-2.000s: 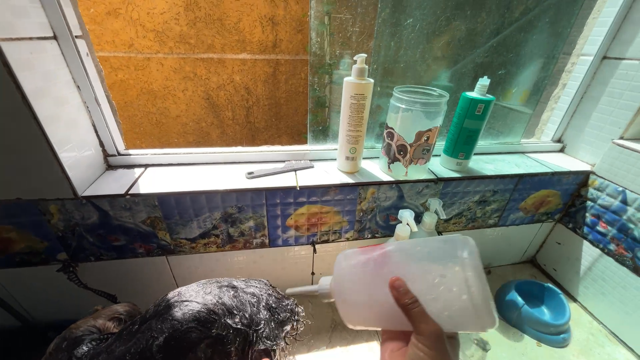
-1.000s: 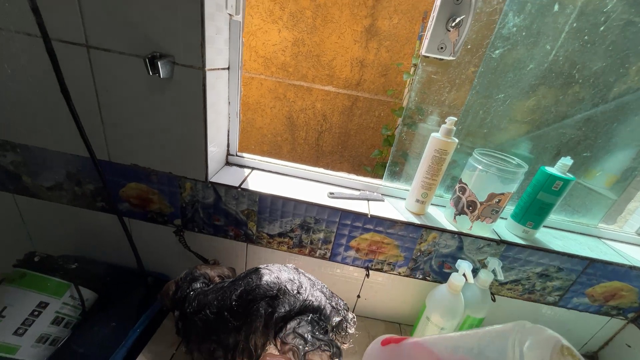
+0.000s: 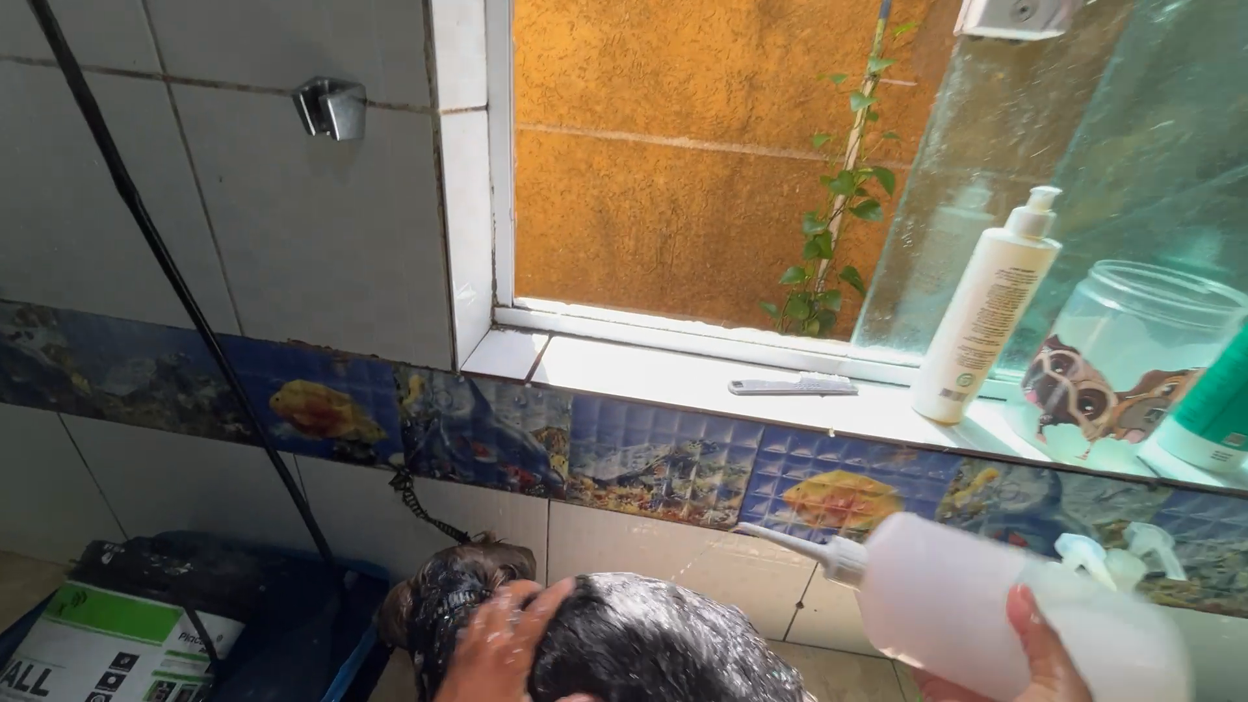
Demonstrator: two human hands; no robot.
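Observation:
A wet dark-haired dog (image 3: pixel 663 634) stands low at the bottom centre, its head (image 3: pixel 468 575) turned toward the tiled wall. On the dog's neck and upper back rests my left hand (image 3: pixel 512 634), fingers spread. To the right, my right hand (image 3: pixel 1043 653) grips a translucent plastic squeeze bottle (image 3: pixel 955 595), held on its side with the long nozzle pointing left, above the dog's back. Fine drops show in the air near the nozzle tip. A chain leash (image 3: pixel 424 507) runs from the wall to the dog's head.
The window sill bears a grey comb (image 3: pixel 792 386), a white pump bottle (image 3: pixel 990 312), a clear jar with dog pictures (image 3: pixel 1121 361) and a green bottle (image 3: pixel 1214 419). Spray bottles (image 3: pixel 1111 561) stand behind the squeeze bottle. A black hose (image 3: pixel 185 283) hangs at left, near a labelled container (image 3: pixel 127 634).
My left hand has come into view onto the dog. The squeeze bottle, low at the frame's edge one second ago, is raised with its nozzle in view. The view has swung left since two seconds ago.

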